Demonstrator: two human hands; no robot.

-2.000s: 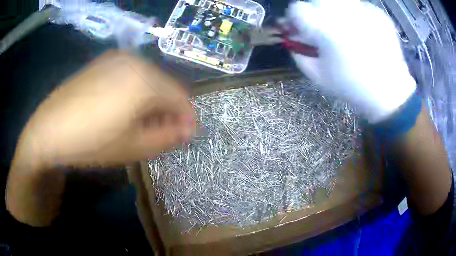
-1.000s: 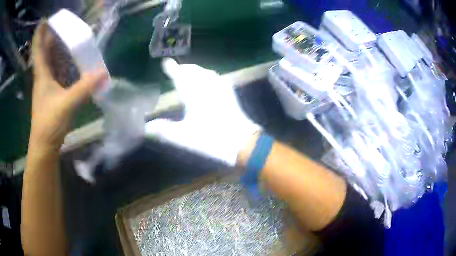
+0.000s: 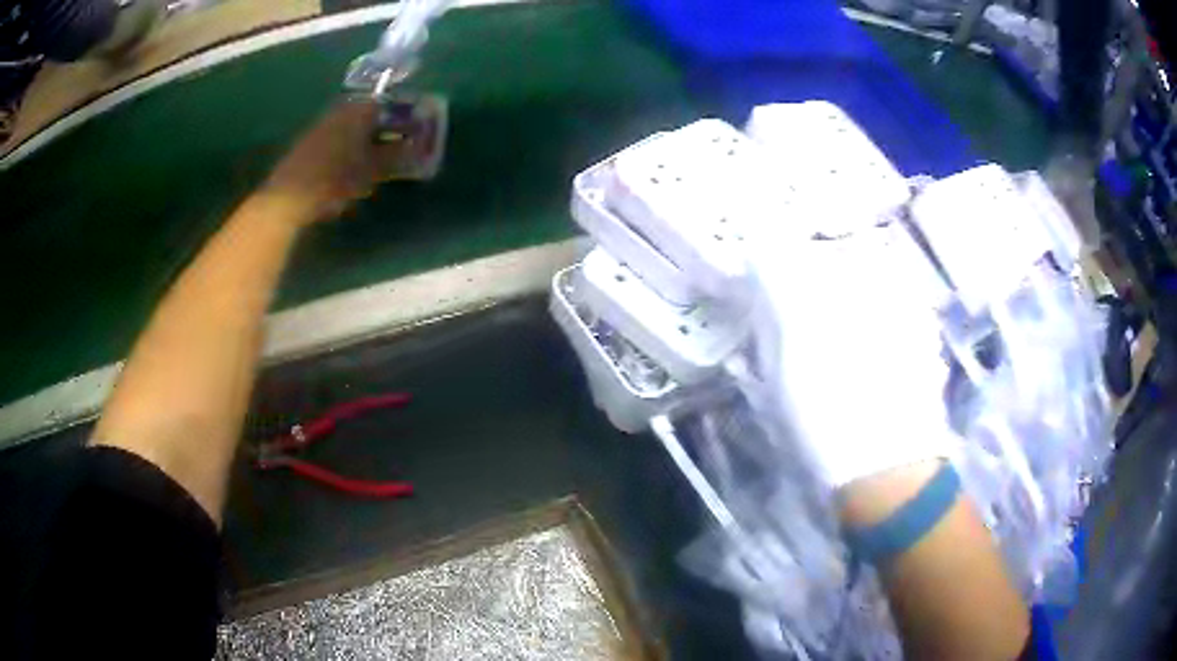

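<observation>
My left hand point(image 3: 338, 162), bare and dark in the view, is at the far left over the belt, with its fingers on the near left side of a small open socket unit point(image 3: 423, 137). My right hand point(image 3: 858, 368), in a white glove, is over the pile of white socket units point(image 3: 697, 207) at the right. Its fingers blend with the white units, so its grip is hidden. Red-handled cutters point(image 3: 338, 446) lie open on the dark bench mat.
The cardboard box point(image 3: 574, 510) of silver slivers is at the bottom. A green belt point(image 3: 542, 142) with a pale rail point(image 3: 426, 291) runs across behind the mat. A blue sheet point(image 3: 800, 52) lies at the back. Bagged cords point(image 3: 1033, 413) trail at the right.
My left hand no longer holds the white unit seen earlier and has moved forward to the unit on the belt. My gloved hand has moved right to the pile. The cutters now show on the mat.
</observation>
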